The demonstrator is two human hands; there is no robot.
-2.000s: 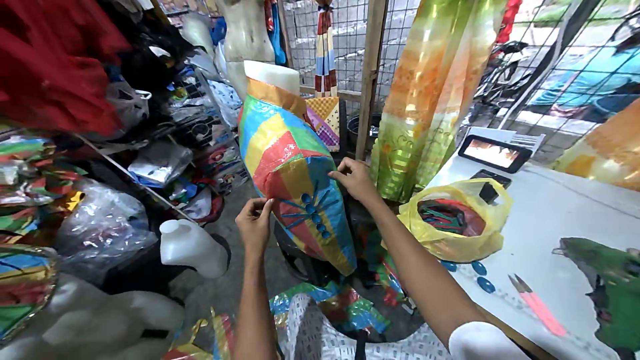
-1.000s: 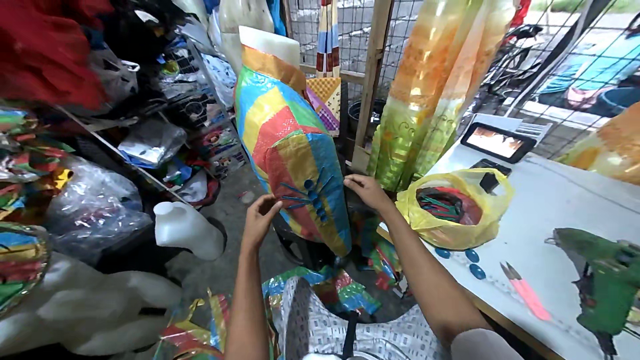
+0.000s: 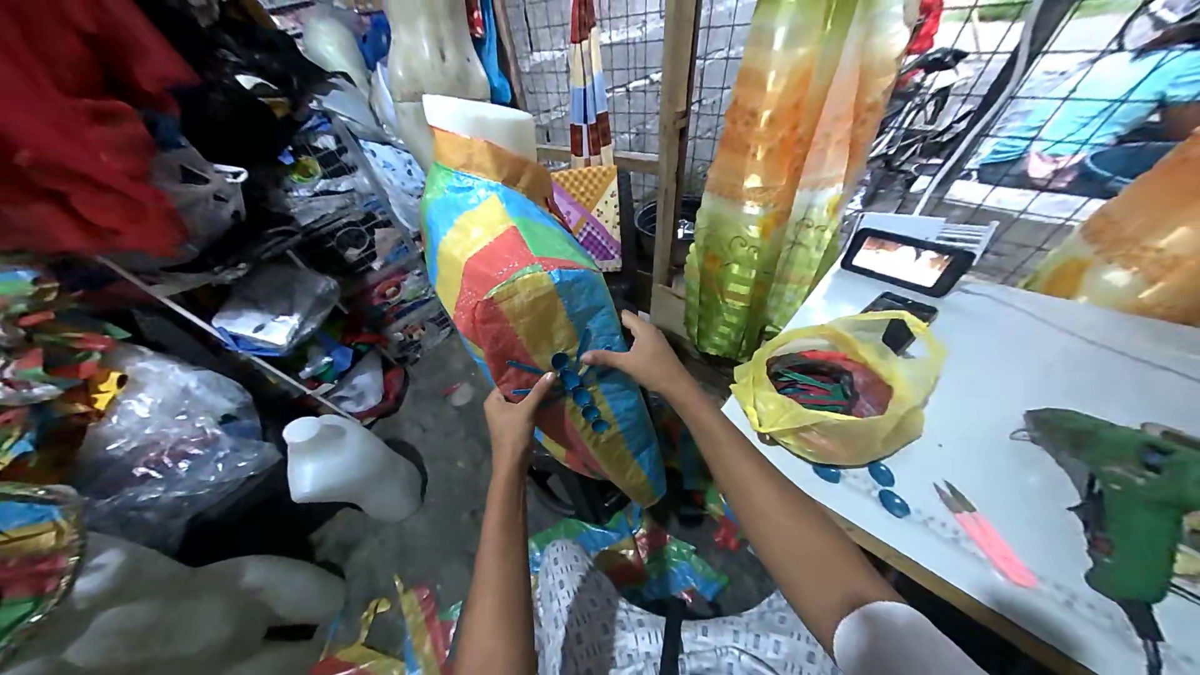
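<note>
A mannequin torso wrapped in a multicoloured plastic patchwork bodice (image 3: 506,244) stands tilted before me. On its lower front is a decoration of blue round pieces (image 3: 575,384) in a row with thin strips spreading from them. My left hand (image 3: 517,412) touches the bodice at the decoration's left side, thumb on it. My right hand (image 3: 647,356) rests at the right side, its thumb near the top blue piece and its fingers around the bodice's edge. Whether either hand pinches a strip cannot be told.
On the white table at right lie a yellow plastic bag (image 3: 844,384) of strips, pink-handled scissors or snips (image 3: 989,539), a green glue gun (image 3: 1116,506), blue oval pieces (image 3: 893,503) and a phone (image 3: 907,260). A white plastic mannequin form (image 3: 352,469) lies left, near bagged materials.
Both hands have closed in on the blue decoration; earlier they were farther out beside it. The glue gun shows more fully than two seconds ago as the view shifted.
</note>
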